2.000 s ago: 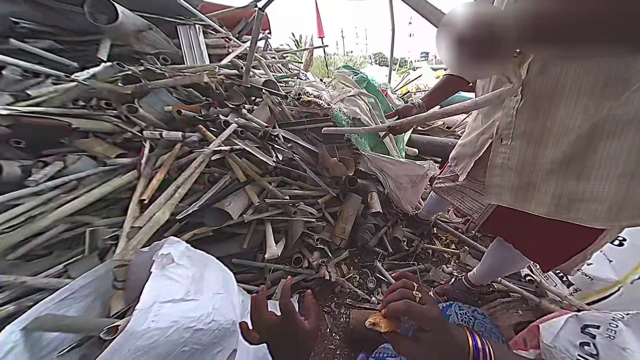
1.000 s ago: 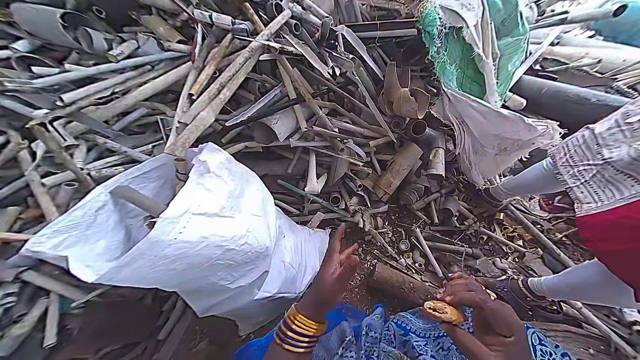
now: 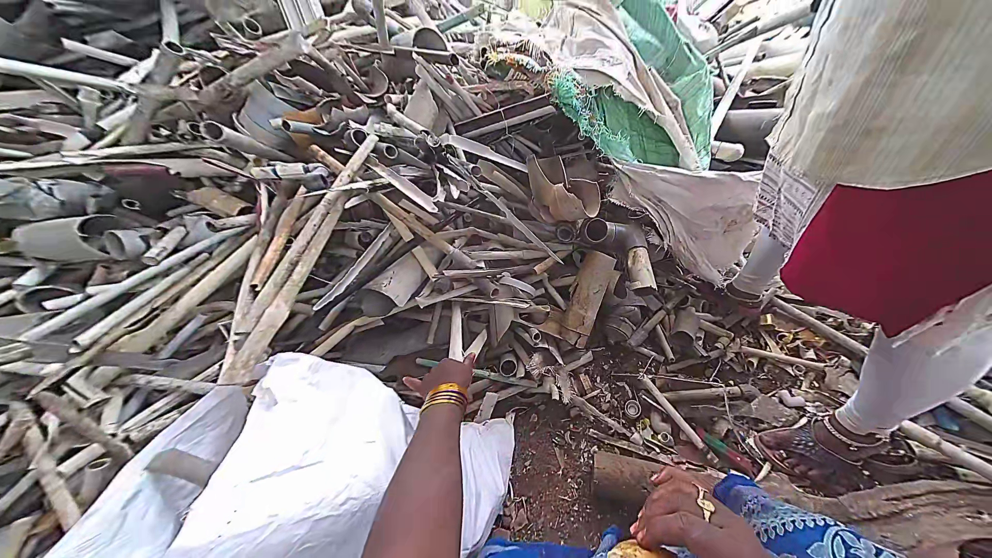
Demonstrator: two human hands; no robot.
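Observation:
My left hand, with gold bangles at the wrist, reaches past a white woven sack to the near edge of a heap of scrap plastic pipes. Its fingers are at the lower end of a pale pipe piece; whether they grip it I cannot tell. My right hand, with a ring on it, rests low over blue patterned cloth. Its fingers close on an orange-yellow object, mostly hidden under them and cut off by the lower edge of the view.
Pipe pieces cover the ground ahead and left. A person in white leggings stands close on the right, a sandalled foot among the scraps. A torn green and white sack lies behind. A short brown pipe lies near my right hand.
My left hand has reached forward from near my lap to the pipe heap. My right hand stays low with the orange-yellow object. The view has tilted down since the first frame.

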